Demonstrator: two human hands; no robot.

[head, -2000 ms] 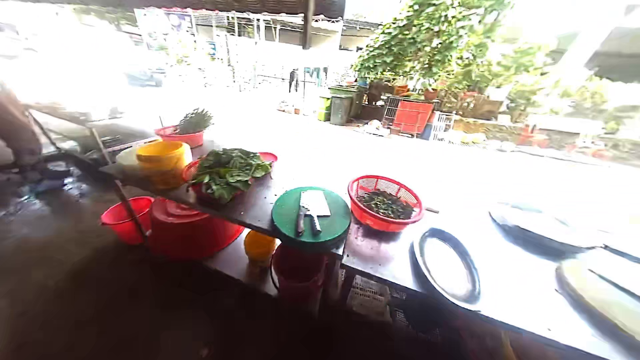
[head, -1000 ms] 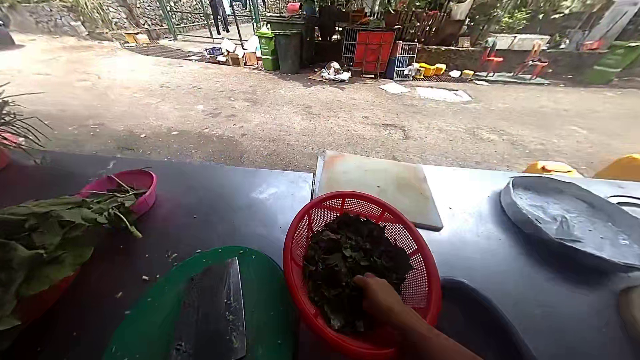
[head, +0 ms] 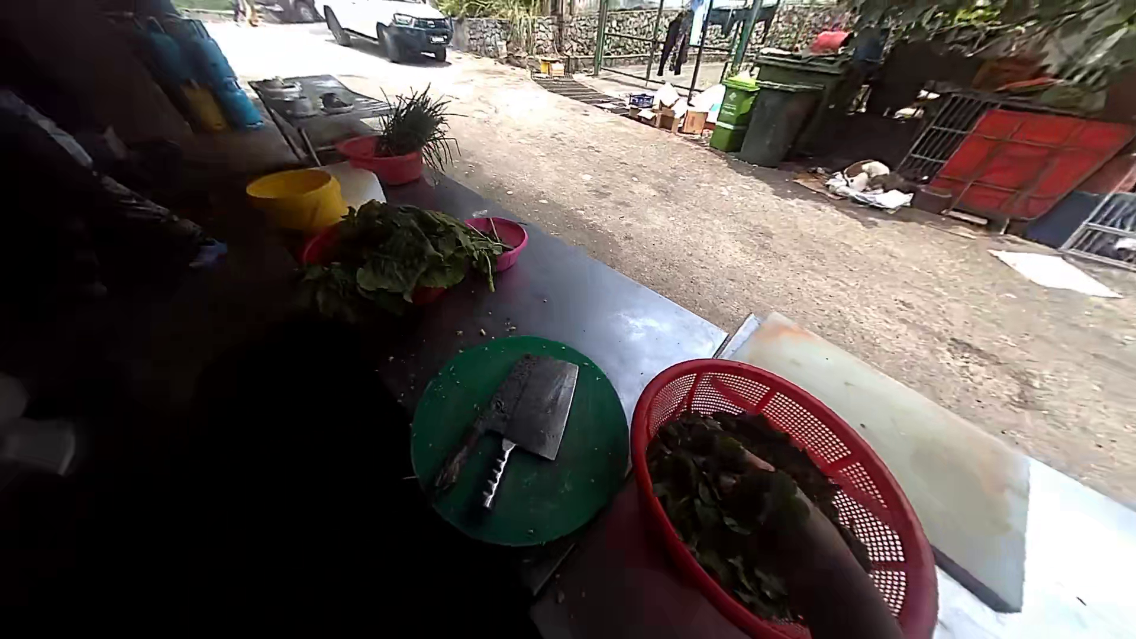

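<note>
My right hand [head: 756,472] reaches from the lower right into a red plastic colander [head: 856,439]. Its fingers are among dark leafy greens [head: 701,524], and leaves cover much of the hand, so its grip is hidden. Left of the colander, a round green cutting board [head: 572,497] bears a broad-bladed metal cleaver [head: 548,410] with a twisted metal handle. Another dark, long-handled blade [head: 506,399] lies partly beneath that cleaver. My left hand is not in view.
A pale rectangular board [head: 914,444] lies behind the colander on the metal table [head: 595,288]. Leafy vegetables [head: 408,253], a pink bowl [head: 510,240], a yellow bucket [head: 297,200] and a red basin [head: 390,164] stand farther left. A person's dark-clothed part shows at the left edge.
The view has swung left since one second ago. My right hand, then on top of the greens, is now deeper among them, with leaves over it. Two seconds ago no hand showed at the colander.
</note>
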